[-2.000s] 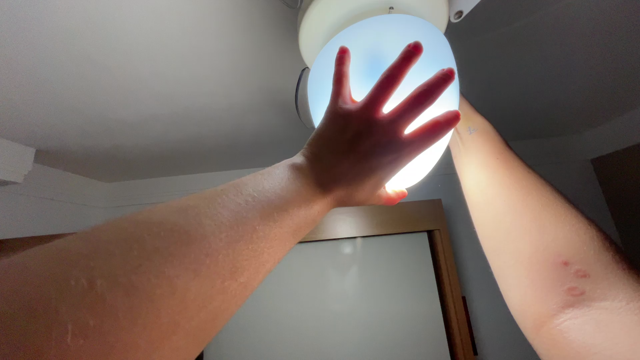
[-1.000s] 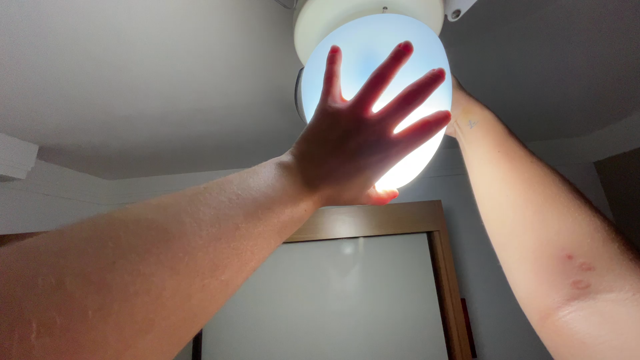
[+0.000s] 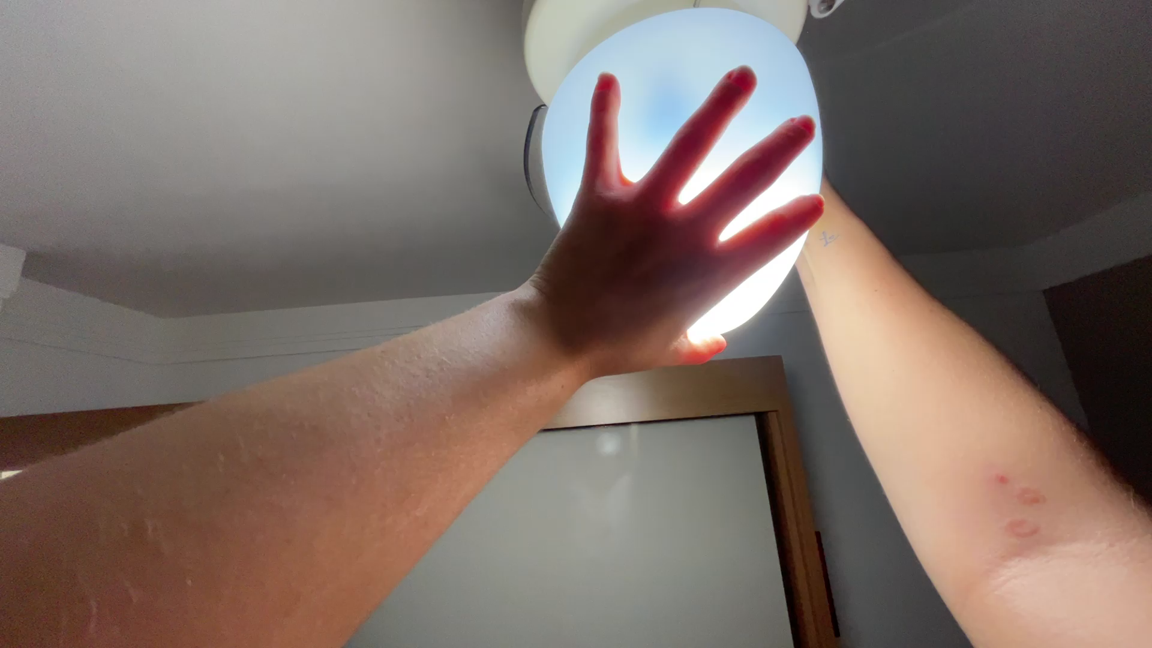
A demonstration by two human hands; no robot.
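A lit, rounded white lamp shade hangs under the pale round base of a ceiling light, tilted a little against it. Across the front of the shade lies my left hand, palm on it and fingers spread, with the thumb at its lower edge. My right arm reaches up behind the shade's right side, so my right hand is hidden by it; only the wrist and forearm show. A dark curved strip stands out at the shade's left edge.
Below is a wooden door frame around a pale glossy panel. The grey ceiling spreads around the lamp. A small white fitting sits at the top, right of the base. A dark brown surface stands at the far right.
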